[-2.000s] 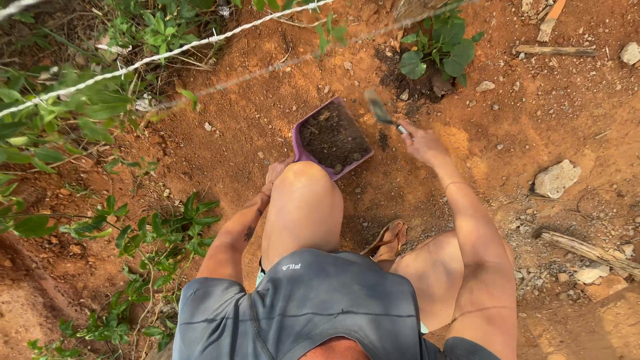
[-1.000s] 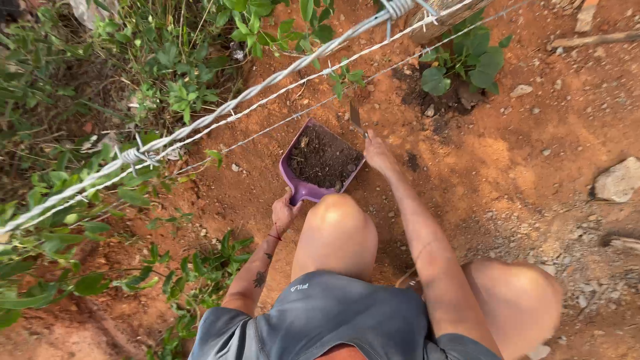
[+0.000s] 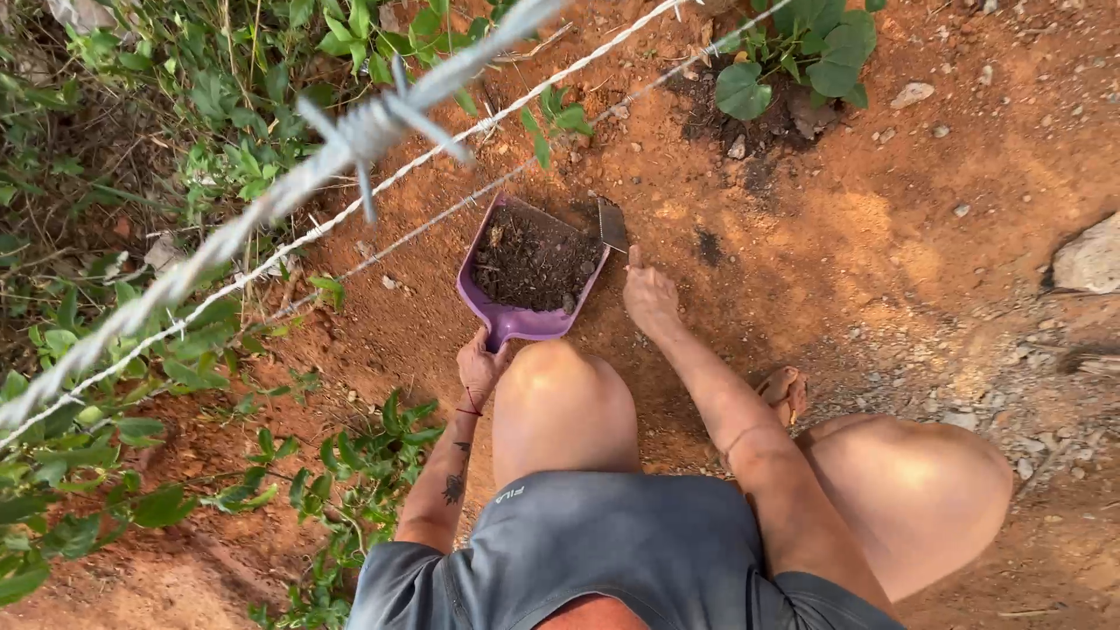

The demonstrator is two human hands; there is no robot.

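Note:
A purple plastic dustpan (image 3: 531, 325) lies low over the reddish ground with dark, crumbly soil (image 3: 534, 261) in it. Its handle is in my left hand (image 3: 480, 366), just beyond my knee. My right hand (image 3: 650, 296) grips a small trowel, the handle mostly hidden under the fingers. The trowel's metal blade (image 3: 612, 225) is at the dustpan's right front corner; whether the two touch I cannot tell. A little dark soil shows on the ground beside the blade.
Strands of barbed wire (image 3: 372, 127) cross the view diagonally at the upper left, above the ground. Leafy weeds (image 3: 219, 105) grow beyond them. A broad-leaved plant (image 3: 836, 57) stands in dark soil at the top right. A large stone (image 3: 1089, 255) lies at the right edge.
My right hand, with the trowel, was out to the right of the dustpan two seconds ago and is now close to its right corner. My left hand stays at the handle.

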